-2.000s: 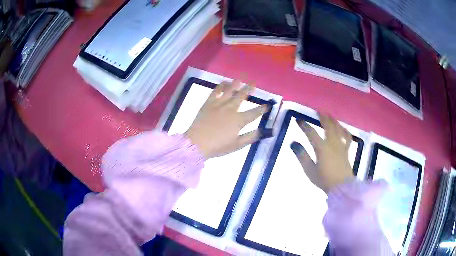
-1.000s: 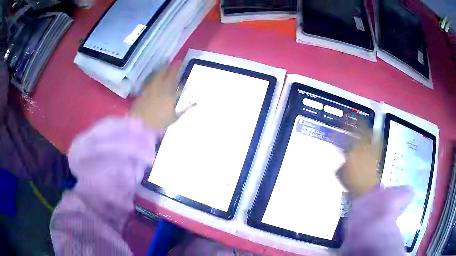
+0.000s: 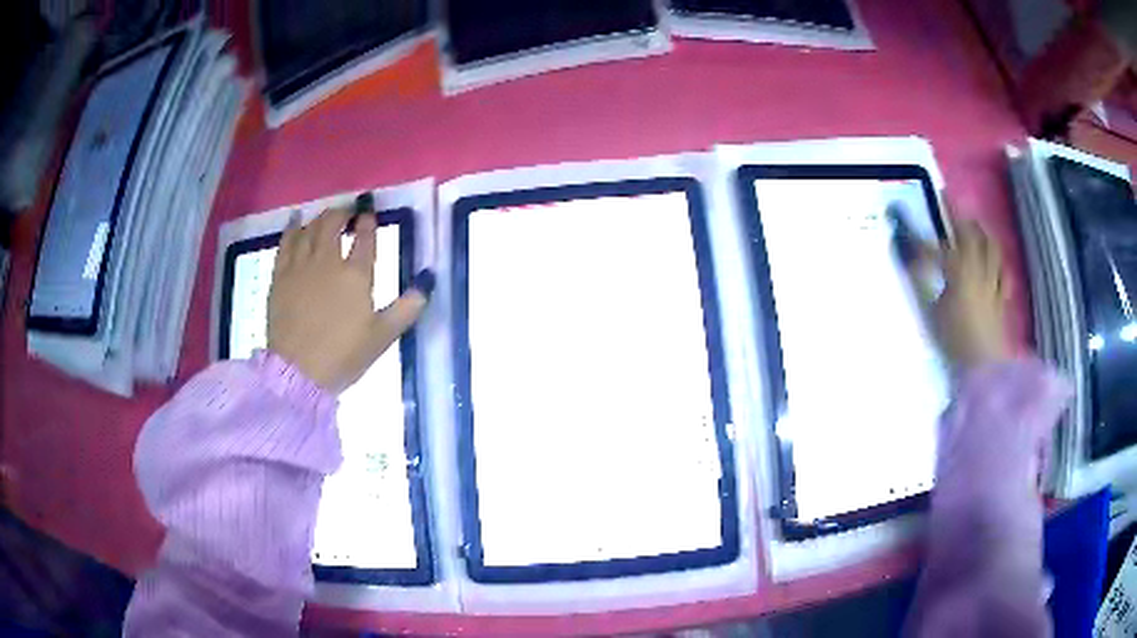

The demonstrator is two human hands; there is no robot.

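Note:
Three tablets with black bezels and bright white screens lie side by side on white sleeves: the left tablet [image 3: 374,499], the middle tablet [image 3: 592,374] and the right tablet [image 3: 848,349]. My left hand [image 3: 327,297] is spread over the upper part of the left tablet, with black caps on the thumb and a fingertip near its right bezel. My right hand [image 3: 966,287] is over the upper right of the right tablet, its dark-capped finger over the screen; it is slightly blurred. Neither hand holds anything. Contact with the screens cannot be told.
A leaning stack of tablets [image 3: 100,187] stands at the left, another stack [image 3: 1103,299] at the right. Dark tablets [image 3: 549,28] lie along the back of the pink-red bench [image 3: 599,119]. A blue bin edge [image 3: 1079,548] and a paper label [image 3: 1118,611] show lower right.
The view has swung right, bringing the third tablet fully in. My left hand is now over the left tablet's top. My right hand has moved from the middle tablet to the right one. The middle screen's dark-topped menu is now plain white.

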